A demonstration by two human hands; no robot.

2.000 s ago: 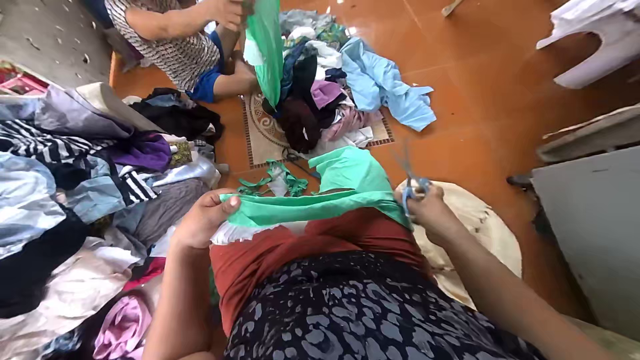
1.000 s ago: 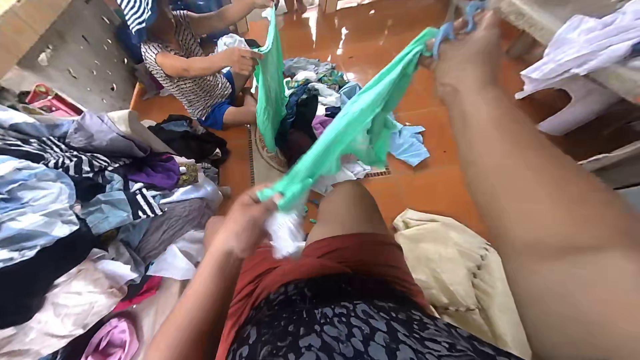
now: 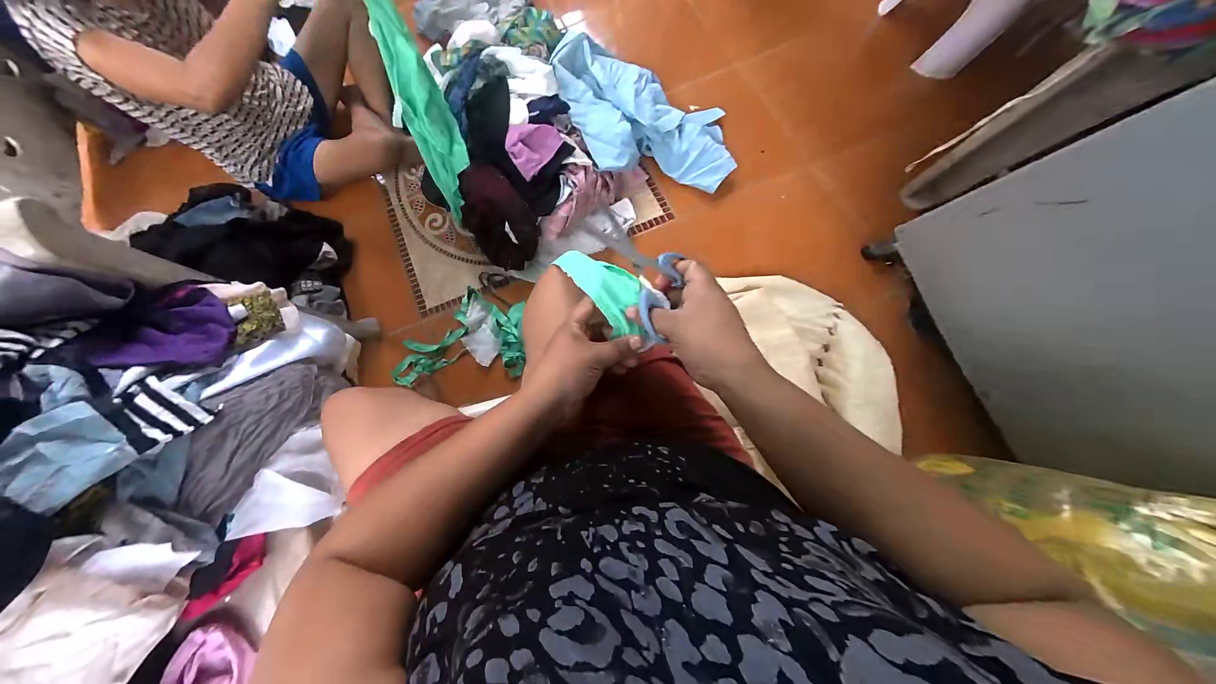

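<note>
My left hand grips a bunched piece of green cloth above my thighs. Close against it on the right, my right hand has its fingers in the blue handles of a pair of scissors. The scissor blades are blurred and point up and away. Part of the green cloth lies over my knee, and its lower end is hidden by my fingers. Narrow green cloth strips lie on the floor just left of that knee.
Heaped clothes fill the left side. Ahead lies another pile with a light blue garment. Another person sits at the upper left beside a hanging green cloth. Cream fabric and a grey panel are on the right.
My hands held the green cloth stretched between them, the right one raised far up. Now both hands are close together over my lap, with the cloth bunched.
</note>
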